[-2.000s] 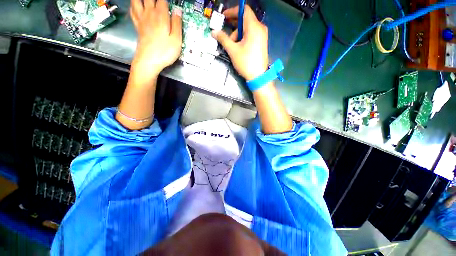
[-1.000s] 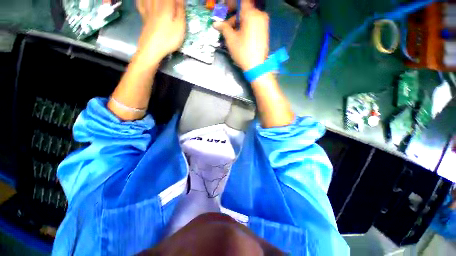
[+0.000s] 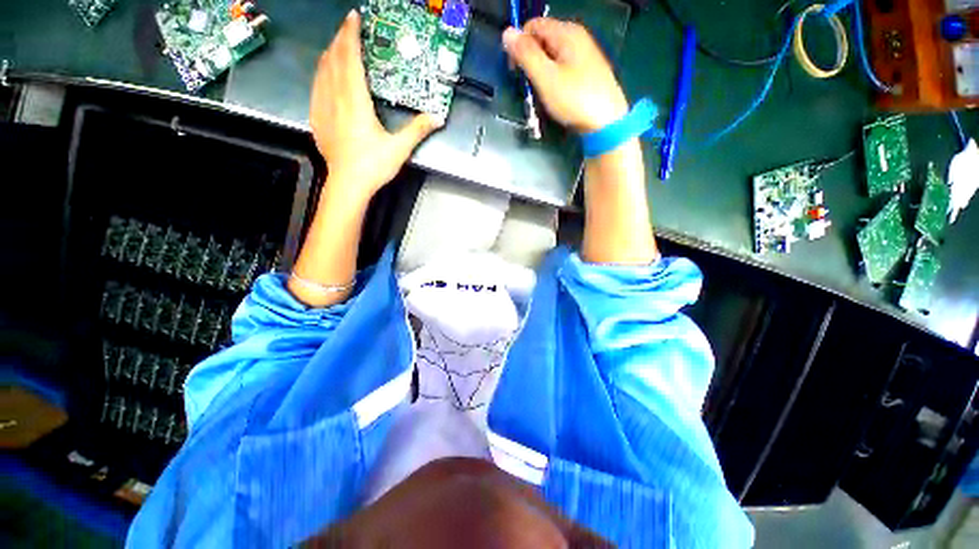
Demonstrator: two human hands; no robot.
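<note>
A green-white circuit board (image 3: 413, 54) lies on the grey plate at the top centre, with orange and blue-violet jacks at its far edge. My left hand (image 3: 360, 129) grips it, fingers along its left edge and thumb at its near edge. A dark plug or lead (image 3: 475, 88) touches its right edge. My right hand (image 3: 569, 75), with a bright blue wrist strap, is right of the board. It pinches a slim blue stick with a pale lower tip (image 3: 531, 116), apart from the board.
Another board (image 3: 209, 38) lies at the upper left. A populated board (image 3: 787, 204) and several green boards (image 3: 886, 156) lie right. A blue pen (image 3: 678, 102), tape roll (image 3: 821, 41) and orange-red box (image 3: 929, 54) are beyond my right hand. Upright boards (image 3: 183, 257) fill a black tray below the bench.
My right hand has moved right, away from the board's jacks, and the blue stick's tip now points down. My left hand has shifted to the board's left and near edges, uncovering more of it.
</note>
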